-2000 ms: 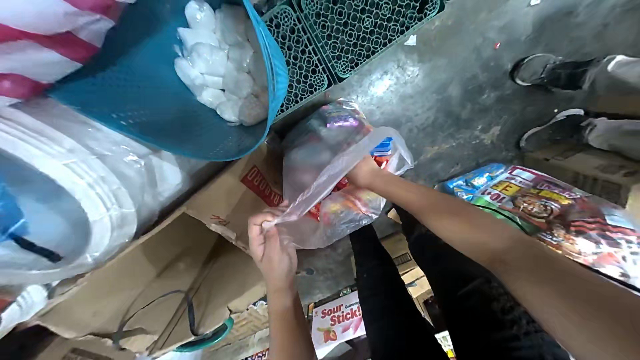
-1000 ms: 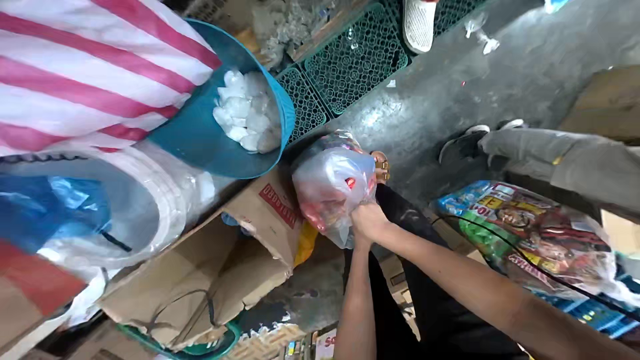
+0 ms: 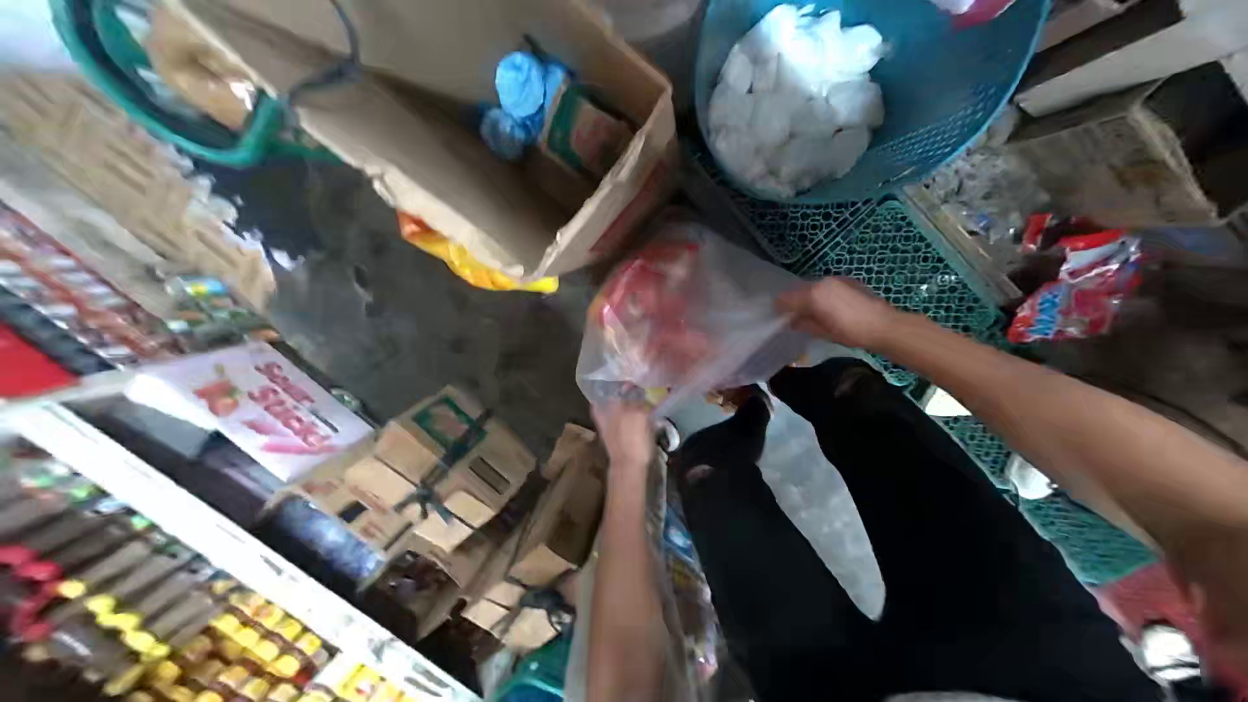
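Observation:
A clear plastic bag (image 3: 682,312) with red and colourful packets inside hangs between my hands, over the floor beside an open cardboard box. At its lower left, my left hand (image 3: 626,429) is closed on the plastic. My right hand (image 3: 840,310) grips the bag's right side. Motion blur hides the fingertips of both hands. The cardboard box (image 3: 439,146) holds blue plastic and a small carton. Just beyond the bag, a blue-green plastic basket (image 3: 926,127) holds clear bags with white contents (image 3: 795,97).
Green plastic crates (image 3: 902,263) lie at the right. Strapped cardboard boxes (image 3: 439,468) and a shelf (image 3: 224,526) of bottles and packets stand at lower left. A green-rimmed basket (image 3: 185,141) is at upper left, and red-and-blue packaging (image 3: 1077,283) lies at the right.
The view has turned strongly toward the shelf. My hands were close together at the bag a second ago; now they are apart, with the bag stretched between them.

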